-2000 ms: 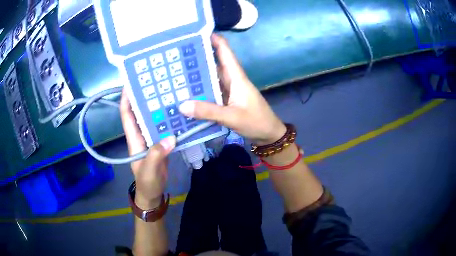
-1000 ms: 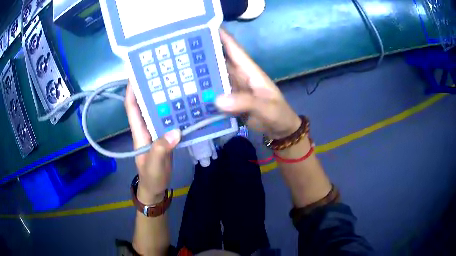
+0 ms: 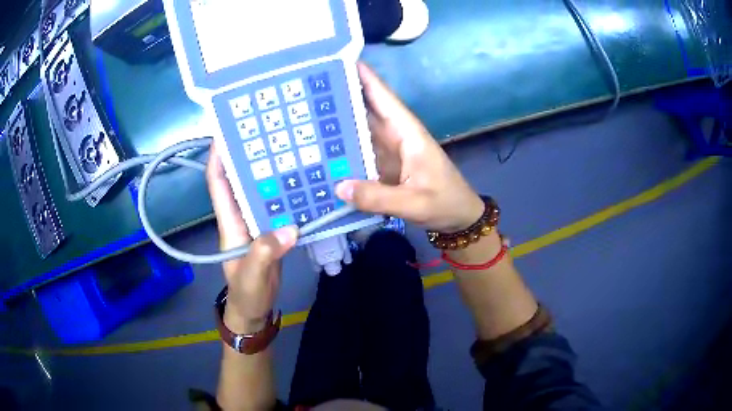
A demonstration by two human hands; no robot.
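Observation:
A light grey teach pendant with a pale screen and white, dark blue and teal keys is held up between both hands; its top is cut off by the frame. My left hand grips its lower left side, with the thumb on the bottom edge by the cable. My right hand grips its right side, with the thumb on the lower right keys. The grey pendant cable loops out to the left and crosses the pendant's lower edge. A small grey connector sticks out below the pendant.
The green bench crosses the top. Strip plates with round parts lie on its left, beside a metal box. Black and white round pads are behind the pendant. Blue stools or bins stand below on the grey floor with a yellow line.
The pendant and both hands have shifted slightly right since the first frame, and a little down since the second. My right thumb has moved across the lower keys.

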